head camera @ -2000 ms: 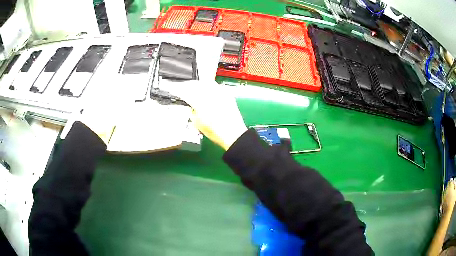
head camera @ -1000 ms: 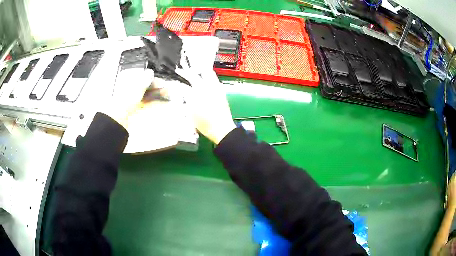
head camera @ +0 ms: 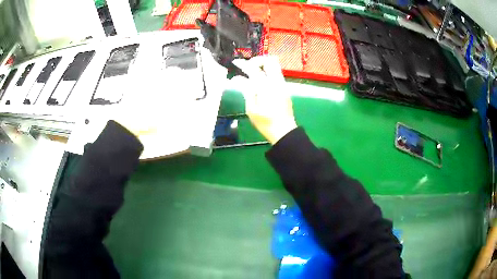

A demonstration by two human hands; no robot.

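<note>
A black flat part [head camera: 231,30] is held up at a tilt by my right hand [head camera: 264,95], over the right end of the white fixture plate [head camera: 158,117] and the near-left part of the red tray. My left hand [head camera: 143,131] is washed out against the white plate; its fingers cannot be told apart. The plate has a row of slots with dark parts. A phone frame [head camera: 245,145] with a blue section lies on the green mat just right of the plate, partly behind my right hand.
The red tray [head camera: 278,74] is at the back centre, with a black tray [head camera: 403,82] right of it. Another phone frame [head camera: 418,145] lies on the mat at right. Crumpled blue film [head camera: 297,240] is at the front, partly under my right sleeve. Part of another person's arm [head camera: 485,253] shows at the right edge.
The black part has been lifted off the fixture plate and moved right with my right hand. The slot it covered is now exposed. My left hand has drawn back from the part. The view has shifted somewhat.
</note>
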